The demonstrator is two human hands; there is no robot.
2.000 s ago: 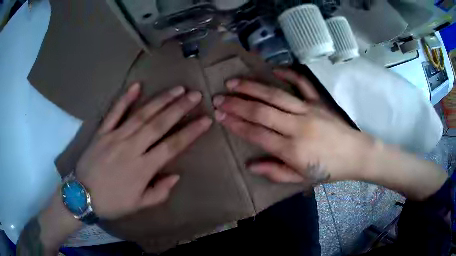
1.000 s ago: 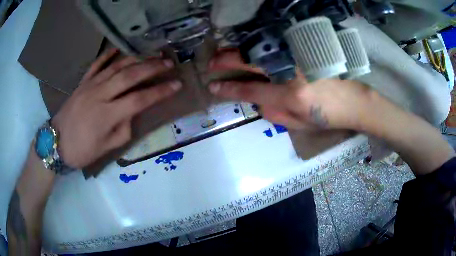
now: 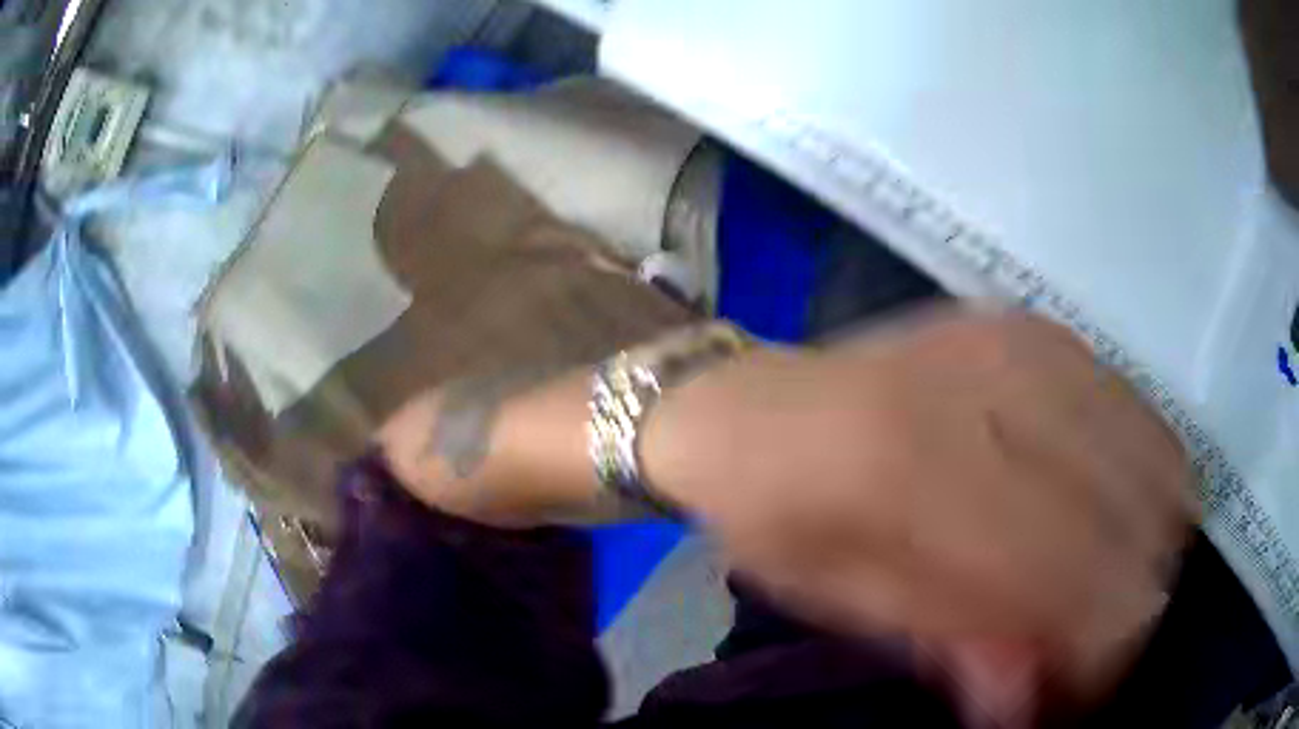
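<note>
My left hand is blurred by motion at the lower centre right, beside the front edge of the white table, with its back towards the camera. Its fingers are mostly hidden, and whether it holds anything cannot be told. A metal watch band is on the wrist. A pile of brown and beige cloth pieces lies to the left of the table, partly behind my forearm. My right hand is not in view.
The white table with a printed ruler along its edge fills the upper right. Brown cloth shows at the far right rim. Pale blue cloth hangs at the left. Bright blue material shows between pile and table.
The view has swung left, away from the sewing machine, to the cloth pile. My left hand has left the cloth under the machine head. My right hand has gone out of view.
</note>
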